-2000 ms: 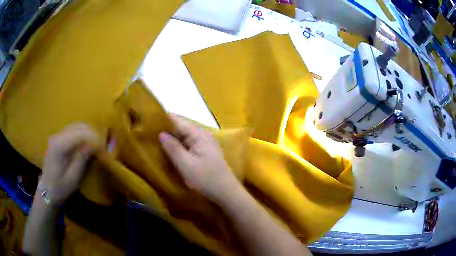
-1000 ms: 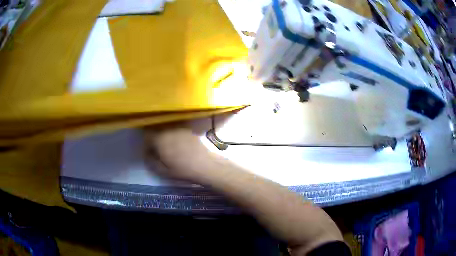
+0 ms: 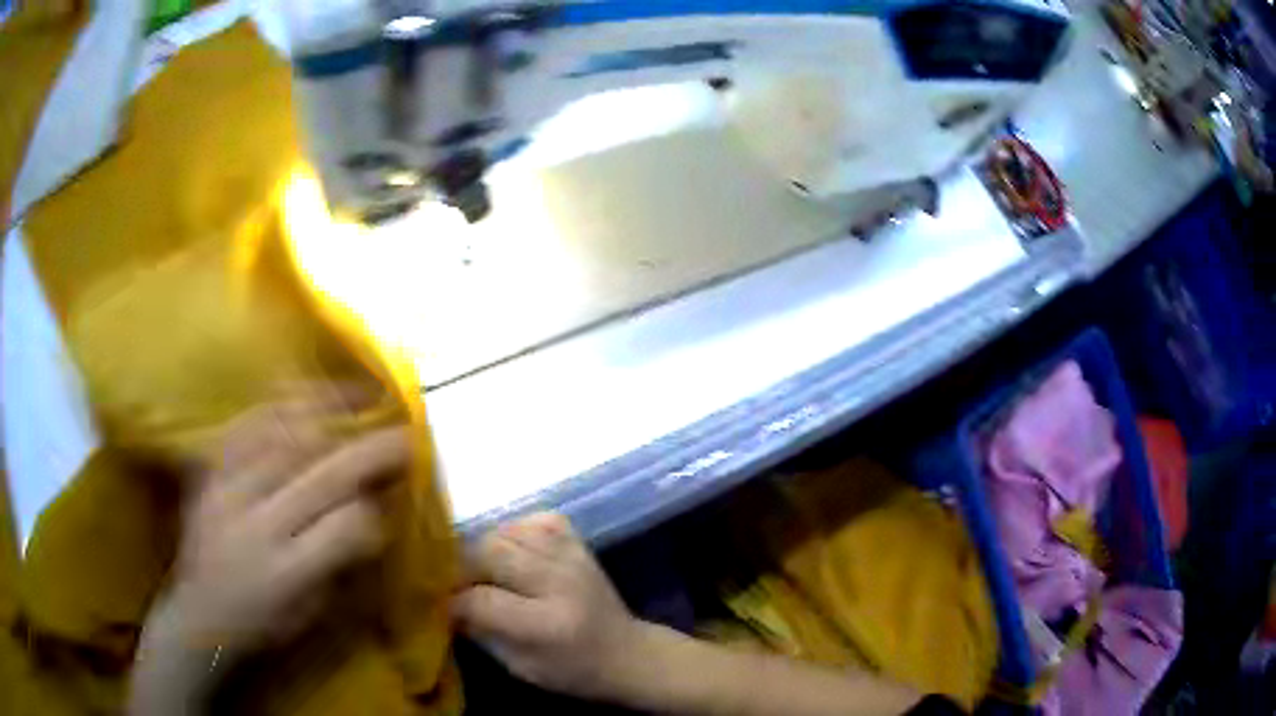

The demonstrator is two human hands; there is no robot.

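Note:
A mustard-yellow cloth panel (image 3: 154, 294) lies at the left, its edge running beside the bright needle light and down over the table's front edge. My left hand (image 3: 287, 525) is on the cloth with fingers bent, blurred, and seems to grip a fold. My right hand (image 3: 539, 602) is closed at the cloth's right edge, by the table's front edge, and pinches it. The white sewing machine head (image 3: 630, 84) is at the top, partly cut off. The needle area is washed out by glare, so the presser foot cannot be made out clearly.
A measuring tape strip (image 3: 784, 420) runs along the table's front edge. Red-orange looped items (image 3: 1029, 182) lie in a tray at the right. Below the table, a blue crate (image 3: 973, 518) holds pink fabric (image 3: 1057, 448), with more yellow cloth (image 3: 882, 560) beside it.
The view has swung right and down, showing more of the crates. The cloth, stretched out at the left before, now hangs bunched between both hands. My left hand has come into view.

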